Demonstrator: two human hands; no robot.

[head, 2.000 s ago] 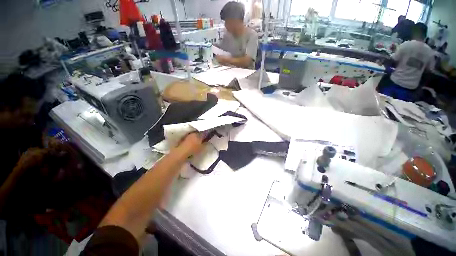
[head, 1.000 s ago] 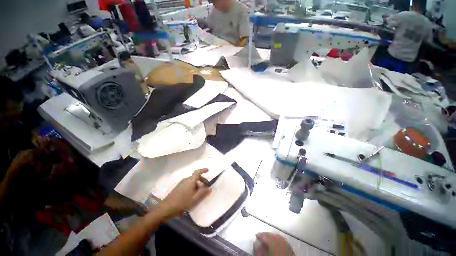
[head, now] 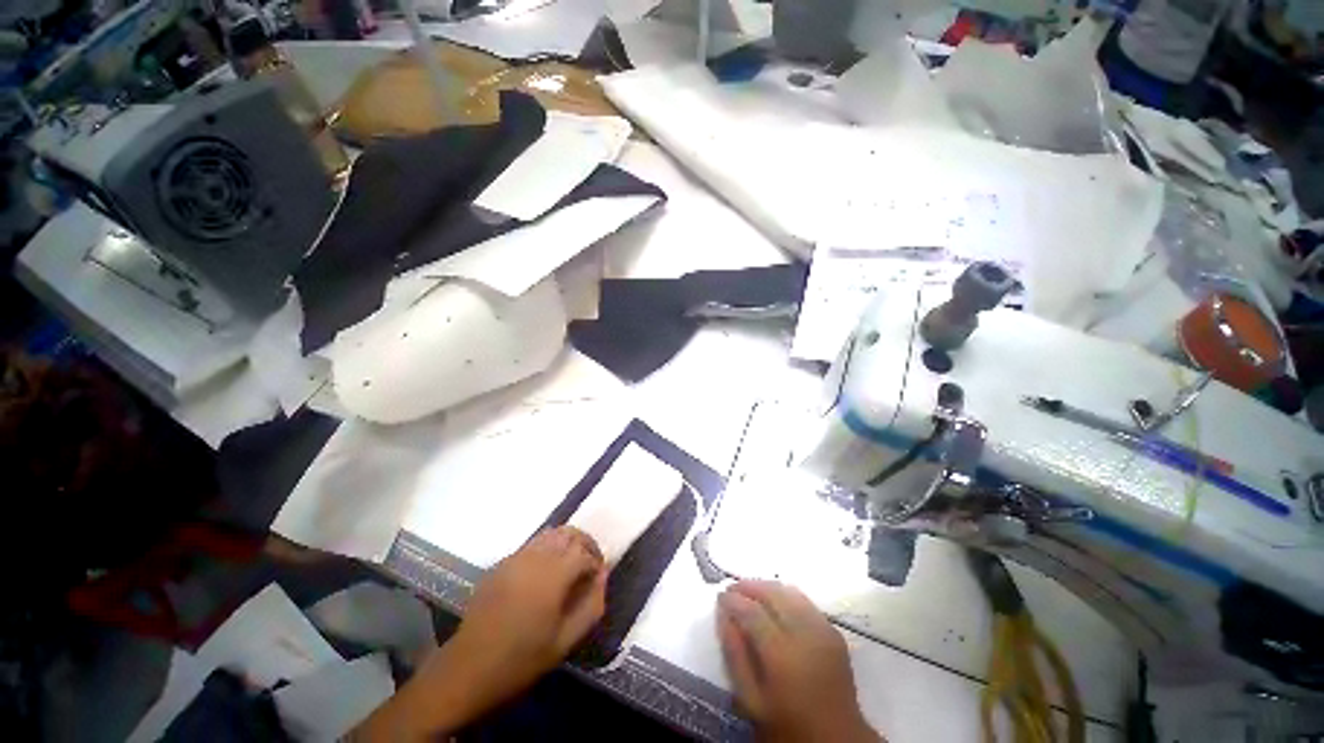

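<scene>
A black fabric panel (head: 633, 592) with rounded corners lies flat at the table's front edge. A narrow cream card piece (head: 629, 501) lies on top of it. My left hand (head: 559, 588) holds the card's near end with its fingertips, over the panel. My right hand (head: 784, 653) rests on the table right of the panel, fingers close together and pointing forward; I see nothing in it. The sewing machine head (head: 1075, 407) stands to the right, with its needle area beyond my right hand.
Cream patterns (head: 450, 349) and black cut pieces (head: 639, 327) lie behind the panel. Yellow-handled scissors (head: 1028, 682) lie beneath the machine arm. A grey vented motor end (head: 218, 189) stands at left. A measuring strip (head: 675, 694) runs along the front edge.
The larger rounded cream pattern is off the black panel; a narrow card now lies there under my left hand. My right hand has come further into view. The view has tilted down.
</scene>
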